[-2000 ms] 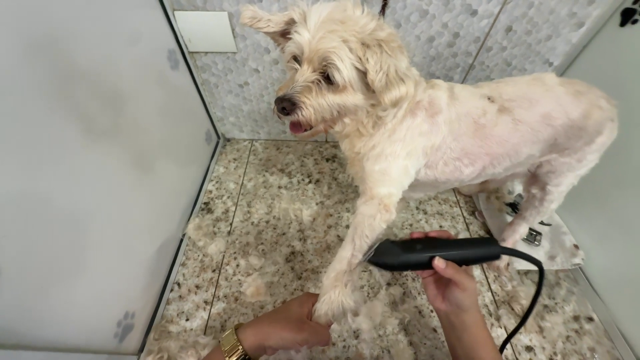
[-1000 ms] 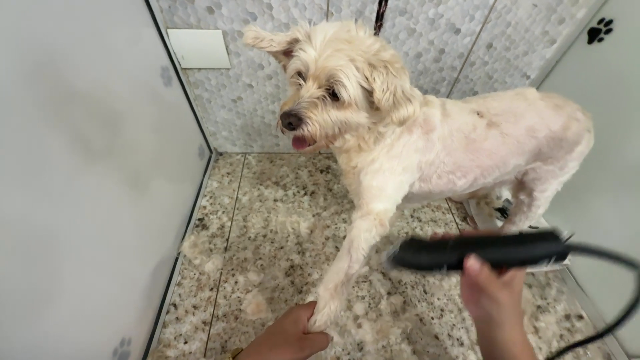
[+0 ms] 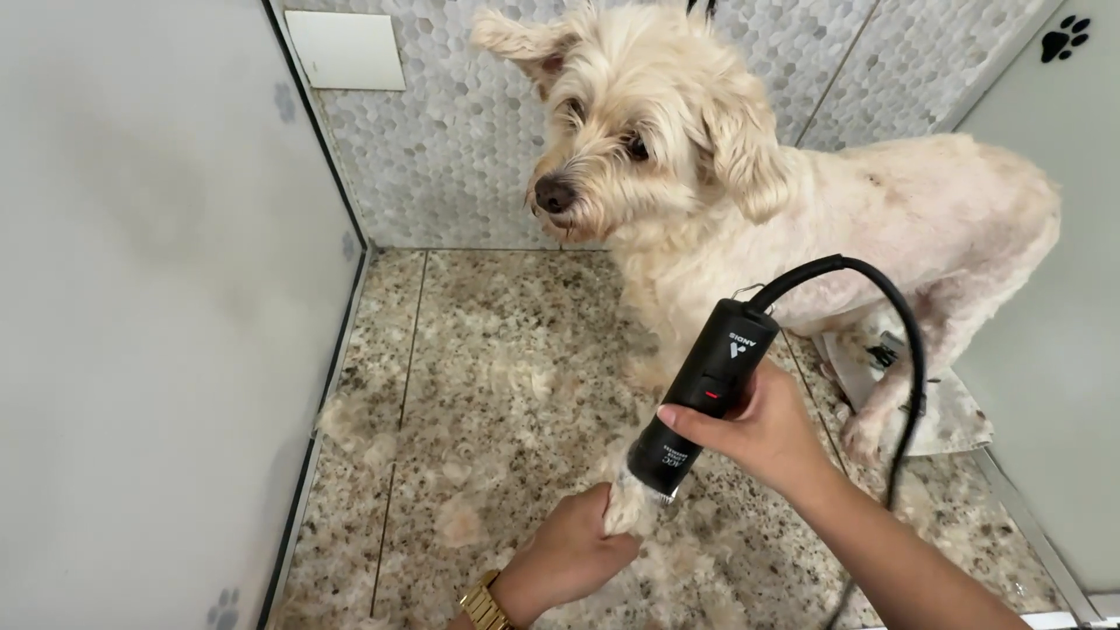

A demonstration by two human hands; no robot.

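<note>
A cream-coloured dog (image 3: 647,131) with a close-clipped body stands on the speckled stone surface, its head turned to the left. My left hand (image 3: 573,547), with a gold watch (image 3: 484,604) at the wrist, is closed around the dog's front paw (image 3: 628,509). In my right hand (image 3: 761,429) is a black corded Andis clipper (image 3: 704,394), tilted with its blade end down against the fur just above that paw. The clipper's cord (image 3: 916,350) loops over to the right and down past my forearm. The clipper body hides most of the held leg.
Loose cut fur lies on the speckled stone surface (image 3: 490,350). A pale panel (image 3: 157,262) borders the left, another (image 3: 1050,350) the right. Behind stands a hexagon-tiled wall (image 3: 437,157) with a white plate (image 3: 346,50). A whitish sheet (image 3: 945,420) lies by the hind paws.
The clipper has turned from level to steeply slanted and moved from beside the leg onto the fur by the held paw. My left hand keeps its hold. The dog's mouth has closed.
</note>
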